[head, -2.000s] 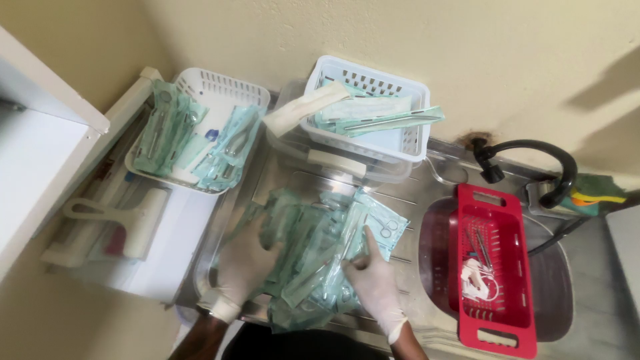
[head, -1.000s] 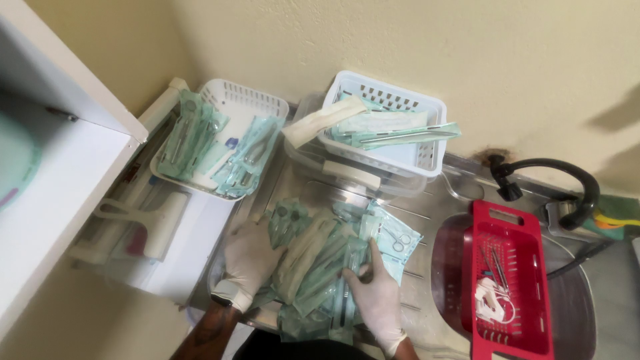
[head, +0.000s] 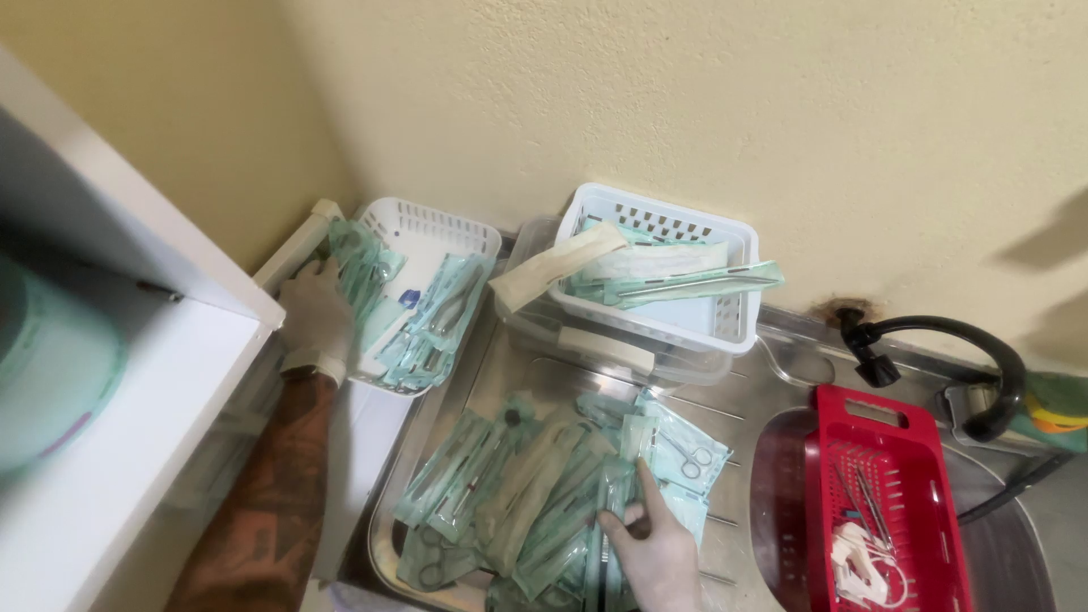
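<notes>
My left hand (head: 316,314), gloved in white, is at the left edge of a white plastic basket (head: 489,242), its fingers against a bunch of green-tinted pouches (head: 361,263); whether it grips them cannot be told. More instrument pouches (head: 450,306) lie in the basket's right side. My gloved right hand (head: 650,535) rests on the pile of sealed pouches (head: 544,501) on the steel drainboard, thumb and forefinger at a narrow pouch (head: 614,501). Beside its fingertips, a pouch with scissors (head: 693,455) lies flat.
A second white basket (head: 744,319) of pouches stands on a clear plastic container (head: 697,367) by the wall. A red basket (head: 922,510) with metal instruments sits over the sink (head: 1011,544), below a black faucet (head: 977,327). A white shelf (head: 170,340) juts in at left.
My left hand has left the pouch pile and moved up and left to the left white basket. My right hand remains at the pile.
</notes>
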